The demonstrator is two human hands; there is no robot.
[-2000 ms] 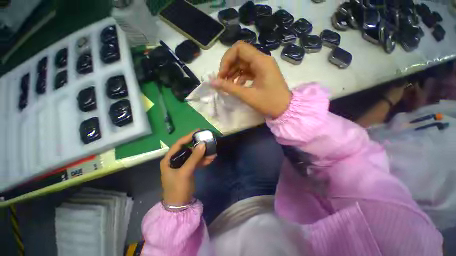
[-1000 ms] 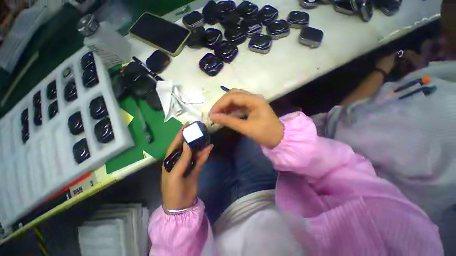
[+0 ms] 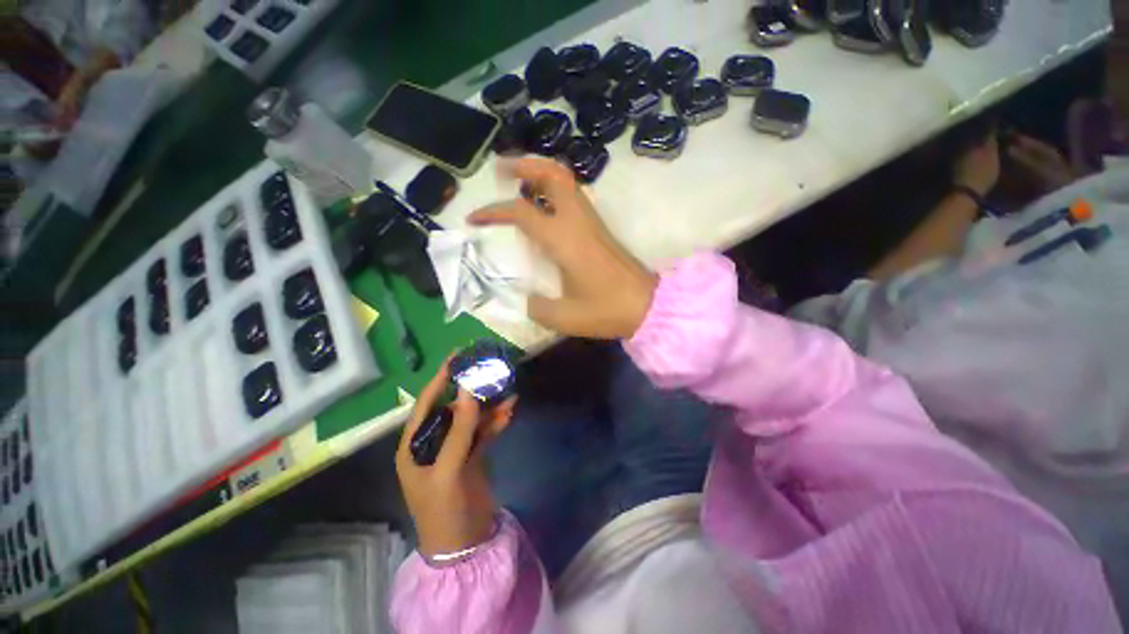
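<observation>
My left hand (image 3: 448, 486) holds a glossy black watch head (image 3: 484, 373), its face catching bright light, between thumb and fingers. A second black unit (image 3: 431, 436) sits lower in the same hand. My right hand (image 3: 579, 263) is over the bench edge with its fingers apart, and no held item can be made out. The crumpled white wiping cloth (image 3: 468, 275) lies on the bench just left of the right hand, partly beside its palm.
A white tray (image 3: 161, 427) with black units stands at left. A green mat (image 3: 359, 403), dark clump (image 3: 402, 248), smartphone (image 3: 433, 125) and bottle (image 3: 310, 146) are beside it. Loose black units (image 3: 602, 118) lie on the bench. Another person's arm (image 3: 922, 223) is at right.
My right hand has moved up and away from the unit to beside the cloth, with its fingers spread. The held unit's face has tilted. The view has shifted, showing more at upper left.
</observation>
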